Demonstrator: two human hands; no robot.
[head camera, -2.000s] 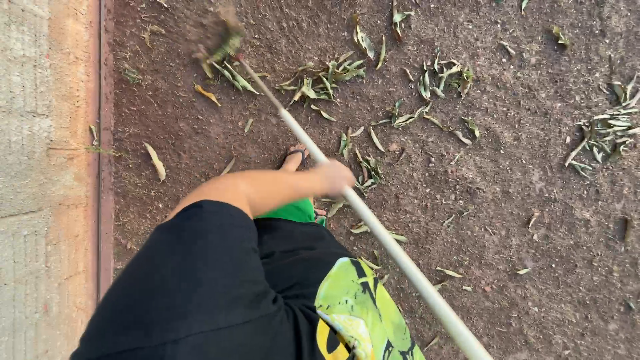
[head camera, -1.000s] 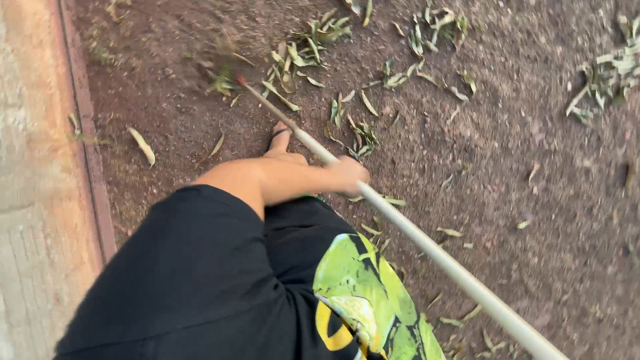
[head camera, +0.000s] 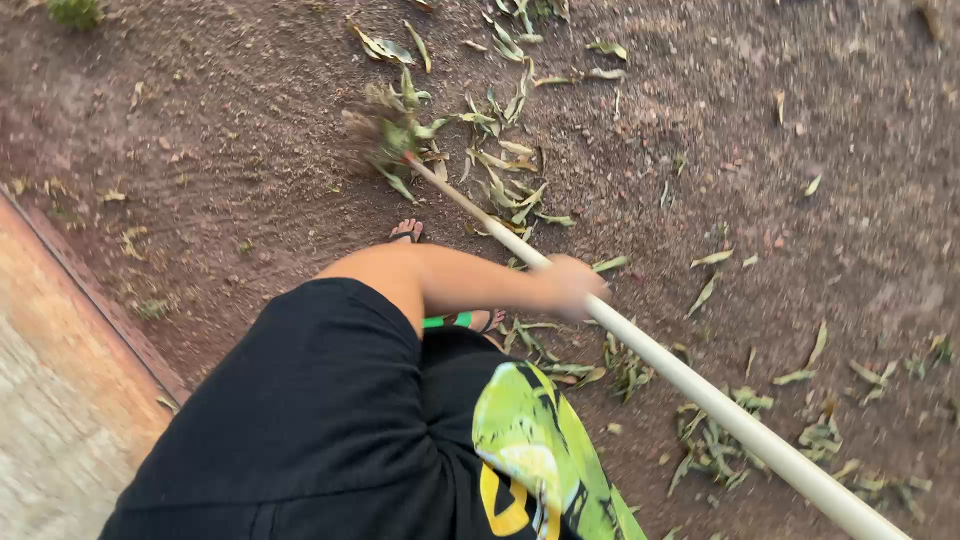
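My left hand (head camera: 571, 288), blurred by motion, is closed around the pale pole (head camera: 705, 394) of a long-handled broom or rake. The pole slants from the lower right up to a thinner brown section with a red spot at its end. The tool's head (head camera: 379, 135) is motion-blurred, so its exact kind cannot be told; it is down on the soil against dry, curled green leaves (head camera: 514, 195). My right hand is outside the picture. The lower end of the pole runs out of the frame.
My sandalled feet (head camera: 406, 230) stand near the leaves, below the tool's head. A concrete slab with an orange-brown edge (head camera: 82, 330) borders the soil at lower left. More leaf clumps (head camera: 716, 442) lie at lower right, and a small green plant (head camera: 73, 11) grows at upper left.
The view has turned and shifted. The tool's head, at the left end of the leaves two seconds ago, is now against a leaf cluster. My left hand has kept hold of the pole.
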